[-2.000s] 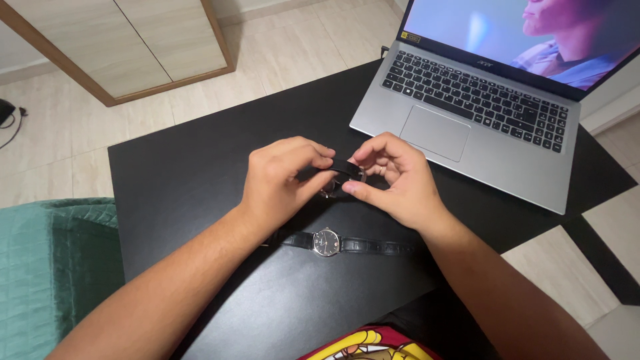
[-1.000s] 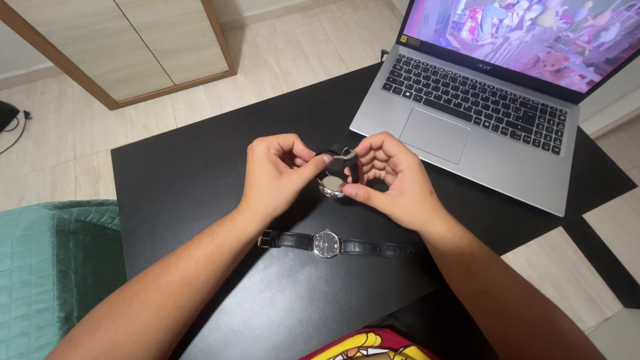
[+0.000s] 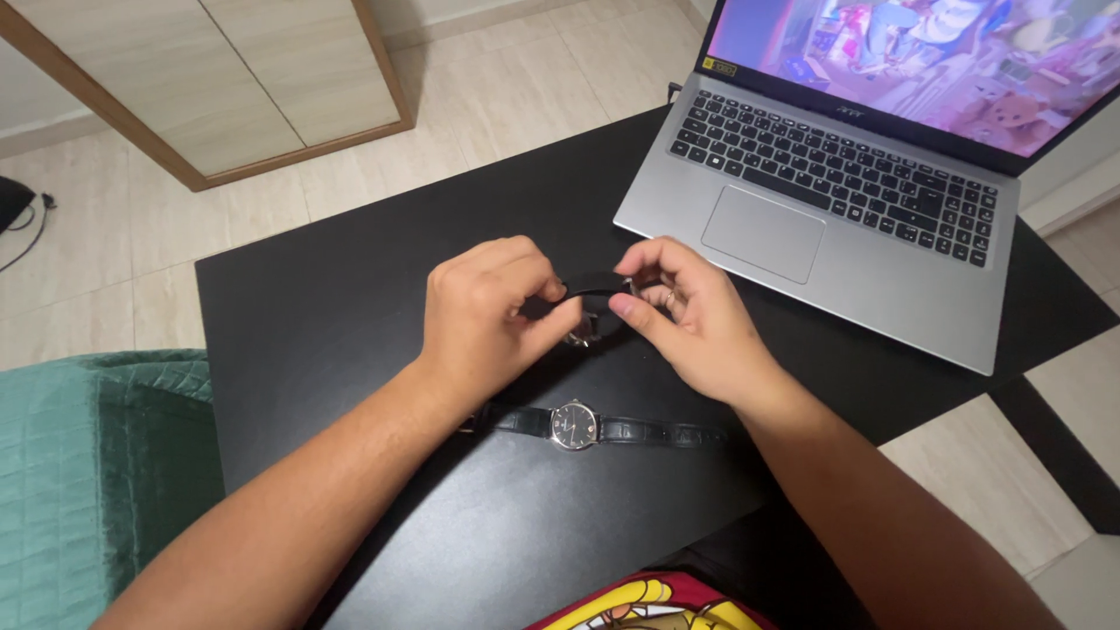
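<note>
Between my two hands is a wristwatch with a black strap (image 3: 598, 290); its case hangs below the strap, partly hidden by my fingers. My left hand (image 3: 494, 311) pinches the strap between thumb and forefinger. On the other side, my right hand (image 3: 687, 319) holds the strap near its metal buckle. A second wristwatch (image 3: 574, 426), with a dark round dial, silver case and black leather strap, lies face up and stretched out on the black table just below my hands. Its buckle end lies partly behind my left wrist.
An open silver Acer laptop (image 3: 840, 201) stands on the right of the black table (image 3: 289, 289), near my right hand. A green quilted cover (image 3: 52, 472) is at the lower left. Beyond the table stands a wooden cabinet (image 3: 262, 79) on the tiled floor.
The held watch has turned: a second ago its case showed plainly below my fingers, and now the strap spans between my hands. The second watch has stayed in place.
</note>
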